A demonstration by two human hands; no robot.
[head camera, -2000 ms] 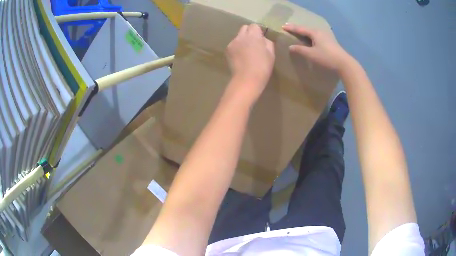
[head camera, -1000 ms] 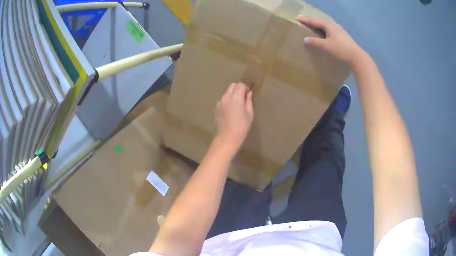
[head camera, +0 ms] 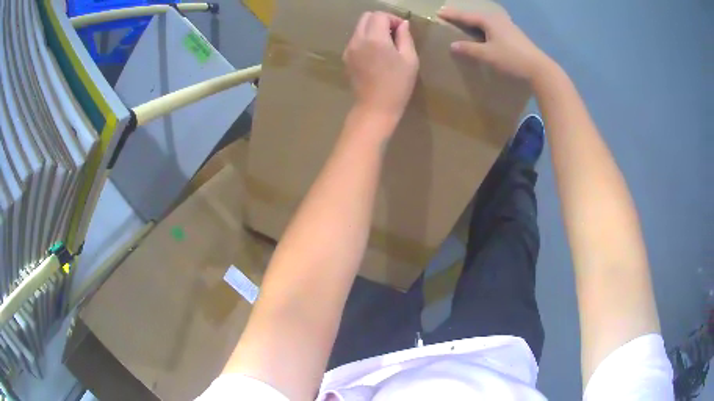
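A large brown carton (head camera: 329, 157) with tan tape bands stands tilted in front of my legs, its top cut off by the picture's edge. My left hand (head camera: 382, 63) is at its upper edge with fingers curled and pinched. Something small and dark shows at the fingertips; I cannot tell what. My right hand (head camera: 497, 43) holds the carton's upper right edge, thumb on the near face and forefinger along the edge. Packing tape (head camera: 463, 113) crosses the face. The carton's far side is hidden.
Another brown carton (head camera: 156, 305) with a white label (head camera: 241, 283) lies at lower left. Stacked trays (head camera: 39, 133) and a cream pipe rail (head camera: 196, 92) are at left. Blue plastic (head camera: 117, 35) shows at upper left. My shoe (head camera: 528, 139) is on the grey floor.
Over the last second my left hand has moved from the middle of the carton's face up to its upper edge. The carton's upper edge sits a little lower and further left in view.
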